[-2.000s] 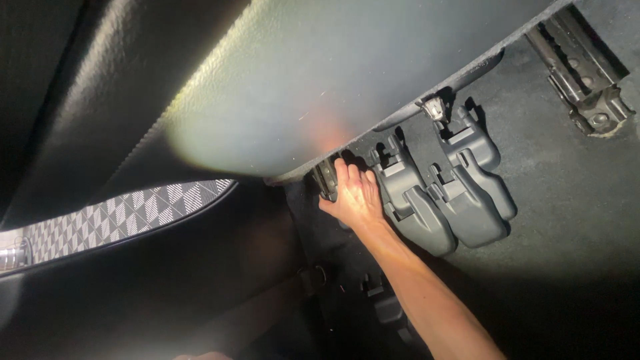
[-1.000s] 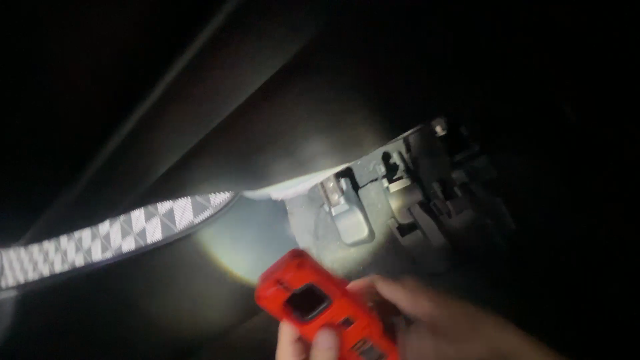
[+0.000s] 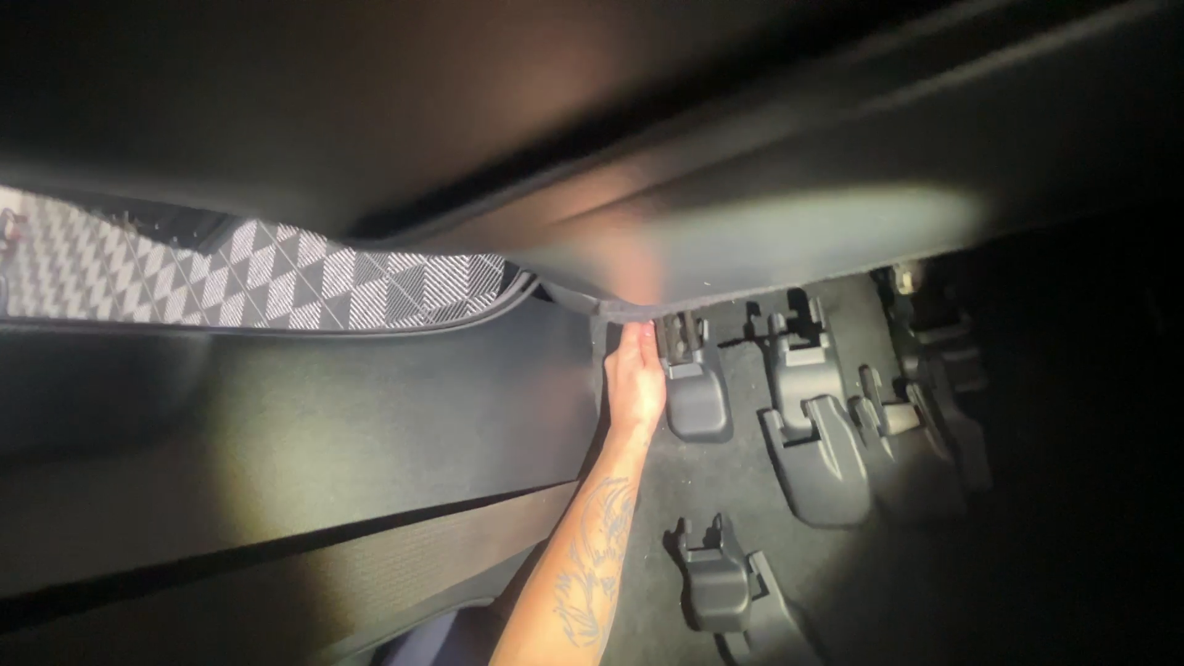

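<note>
A tattooed forearm rises from the bottom centre, and I take its hand as my left hand. Its fingers reach up under the lower edge of the dark seat panel, beside a metal seat rail end. Whether they grip anything is hidden. Just right of the hand, a black plastic seat rail cover sits below the rail end. More covers lie on the dark carpet: a pair right of centre, others in shadow farther right, and one near the bottom. My right hand is out of view.
Smooth dark trim borders the hand on the left, with a wide woven strap running below it. Black-and-white patterned fabric shows at upper left. The seat panel overhangs the reach, and deep shadow covers the right side.
The red device held in the hands one second ago has left the view. A hand now reaches under the seat edge by the rail end. The view has shifted much.
</note>
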